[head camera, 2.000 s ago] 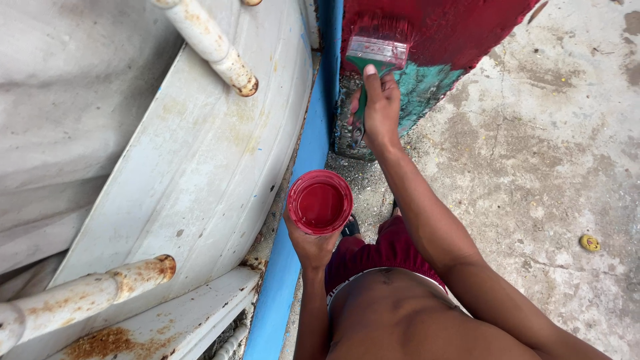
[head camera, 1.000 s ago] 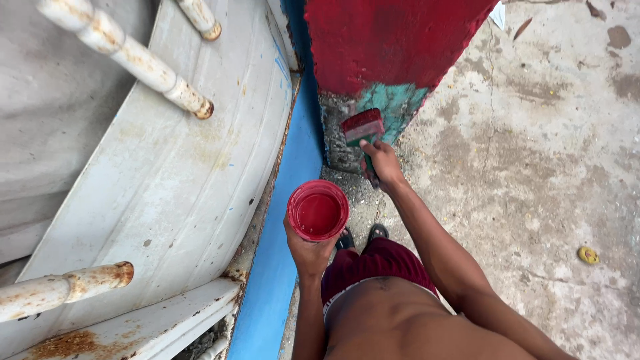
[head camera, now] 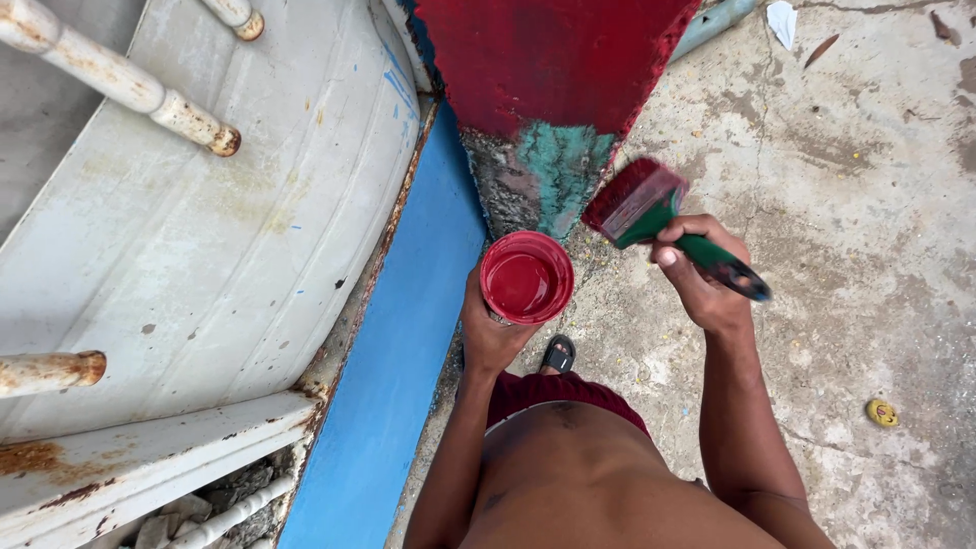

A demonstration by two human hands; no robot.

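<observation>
My left hand [head camera: 492, 328] is wrapped around an open can of red paint [head camera: 528, 277], held upright at the centre. Red paint coats its rim and inner wall. In my right hand [head camera: 705, 267] is a wide paintbrush [head camera: 640, 206] with a green handle, gripped between thumb and fingers. Wet red paint covers its bristles, which point up and left, beside the lower edge of a concrete pillar [head camera: 549, 76] and apart from it. The pillar is red above; its lower part shows teal paint and bare rough concrete.
A low blue wall [head camera: 381, 343] runs along my left, edged by rusty metal. Beyond it stand a white metal panel [head camera: 229, 229] and rusty white rails [head camera: 114, 76]. On the cracked concrete floor [head camera: 839, 252] lie a grey pipe [head camera: 713, 27] and a small yellow round object [head camera: 882, 412].
My right hand has drawn the brush away from the pillar, down and to the right toward the can. The left hand still holds the can.
</observation>
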